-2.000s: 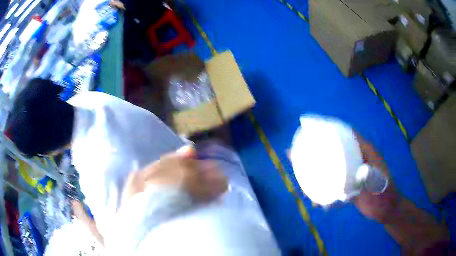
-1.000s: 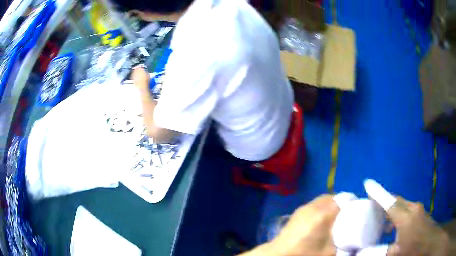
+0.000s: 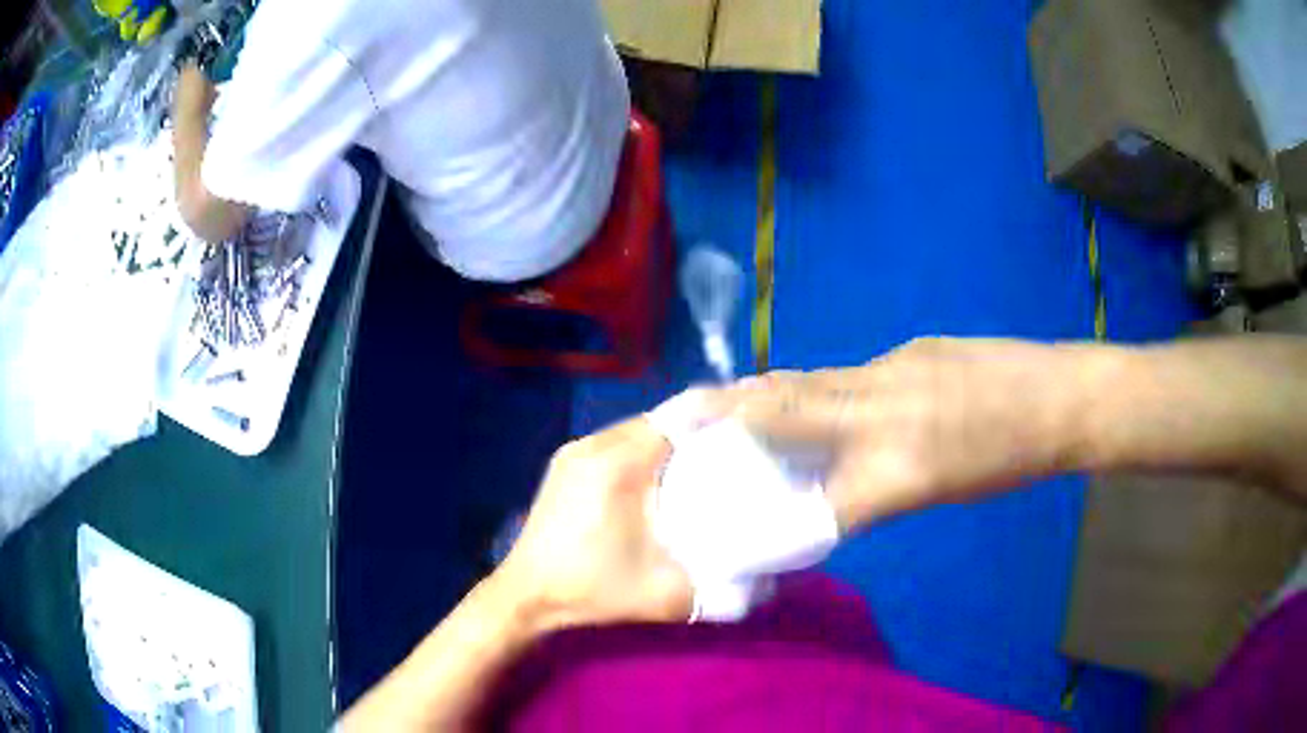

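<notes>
A bright white rounded object (image 3: 745,501) is between my two hands, low in the middle, over my lap. It is overexposed, so its shape and any opening cannot be told. My left hand (image 3: 602,523) grips it from the left, its fingertips lost in the white. My right hand (image 3: 860,437) comes in from the right and grips its upper right side. White coverings on my fingertips blend with the object. A blurred translucent piece (image 3: 712,304) sticks up just above my hands; its link to them is unclear.
A person in white (image 3: 430,115) sits on a red stool (image 3: 631,272) ahead left. A green bench (image 3: 280,530) holds a white tray with metal tubes (image 3: 244,427), a plastic bag (image 3: 72,358) and a pale tray (image 3: 172,630). Cardboard boxes (image 3: 1147,115) stand right.
My hands have moved left in view, with the white object still between them. The bench and seated person have shifted left. The translucent piece now shows above my hands.
</notes>
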